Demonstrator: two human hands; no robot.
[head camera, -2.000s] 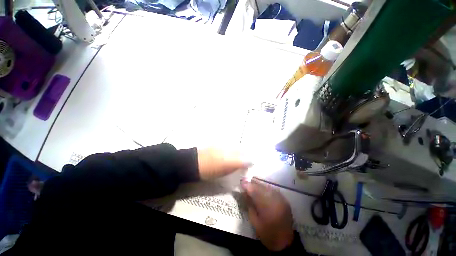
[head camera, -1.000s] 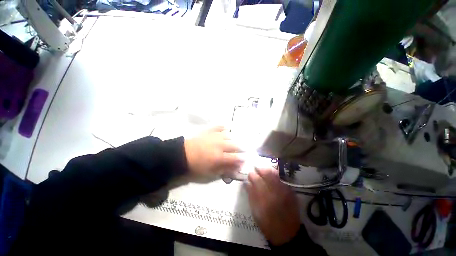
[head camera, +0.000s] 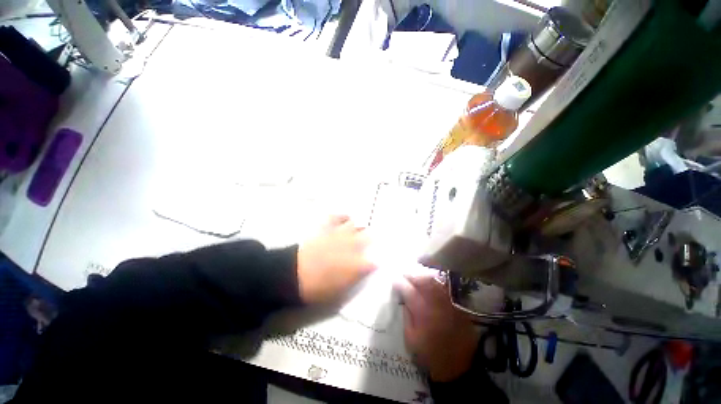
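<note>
A pale fabric piece (head camera: 370, 306) with a thin dark curved edge lies under my hands at the sewing machine (head camera: 466, 225). My left hand (head camera: 334, 259) rests on it just left of the needle area, fingers towards the machine. My right hand (head camera: 436, 319) is at its right side, fingertips near the needle, partly beside the wire guard (head camera: 545, 288). Glare hides the fingertips, the needle and the presser foot, so I cannot tell how either hand holds the cloth. Another pale piece (head camera: 201, 225) with a dark curved edge lies on the table left of my left hand.
Black-handled scissors (head camera: 522, 351), a smartphone (head camera: 586, 380) and red-handled scissors (head camera: 648, 375) lie at the lower right. An orange drink bottle (head camera: 486, 118) and a metal flask (head camera: 549, 47) stand behind the machine head. A purple case (head camera: 54, 167) is at the left.
Over the last two seconds my left hand has come closer to the needle area over the pale piece, whose curved edge now shows below it. The camera view has shifted.
</note>
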